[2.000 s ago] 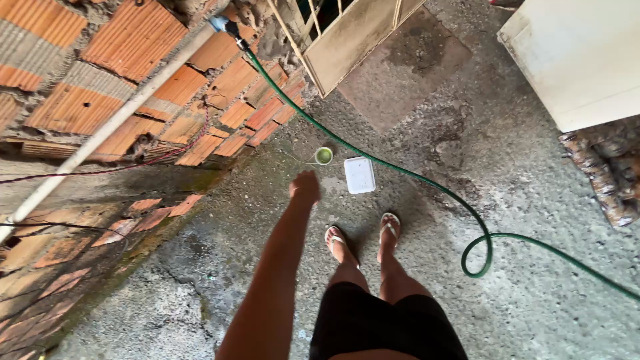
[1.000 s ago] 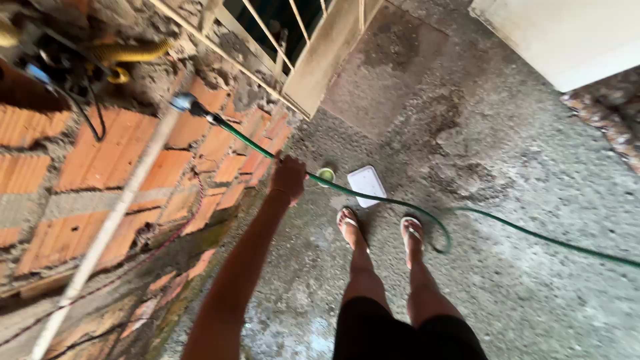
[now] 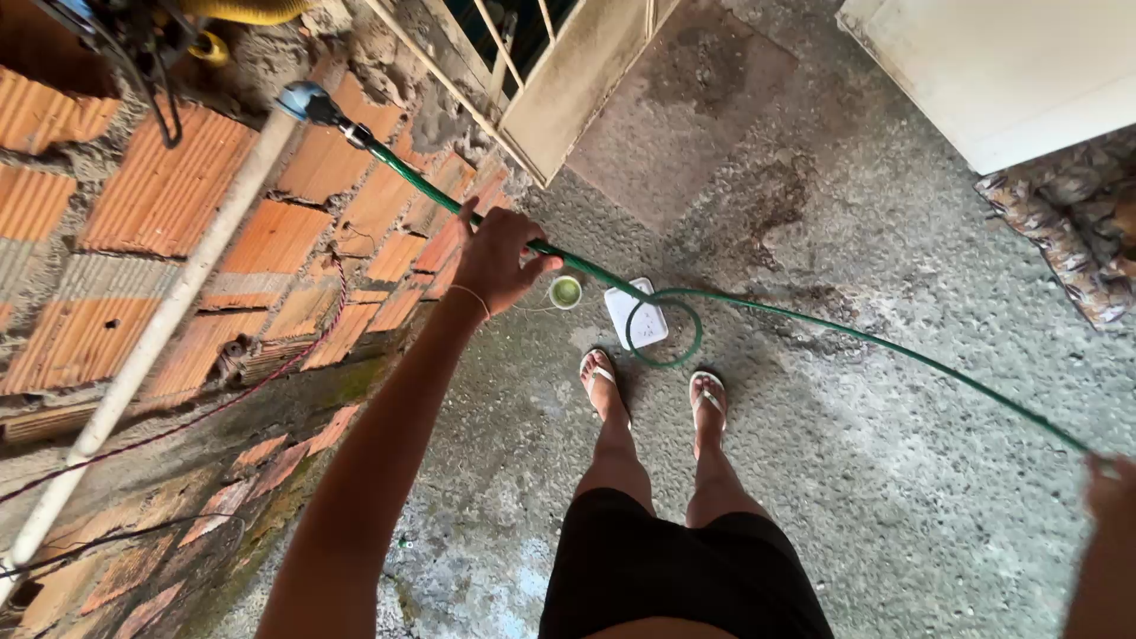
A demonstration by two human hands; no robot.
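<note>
A green garden hose [image 3: 852, 328] runs from a blue tap fitting [image 3: 304, 100] on a white pipe [image 3: 169, 311] down across the view, with one loop in it over a white plastic tray or lid [image 3: 628, 324]. My left hand [image 3: 506, 253] is closed around the hose a short way below the black connector. At the right edge, blurred and partly cut off, my right hand [image 3: 1109, 488] grips the far stretch of the hose. A small round container with green contents [image 3: 564, 292] sits on the floor just left of the tray.
A rough brick wall [image 3: 177, 177] fills the left side, with a red cord [image 3: 293, 355] hanging along it. At the top is a metal gate [image 3: 568, 89]. A white panel or appliance [image 3: 985, 71] stands upper right, above patterned cloth [image 3: 1074, 222]. My sandalled feet are on rough concrete.
My left hand, apart from the hose two seconds ago, took hold of it. My right hand has come into view at the right, on the hose. The hose's loop has shifted over the white tray.
</note>
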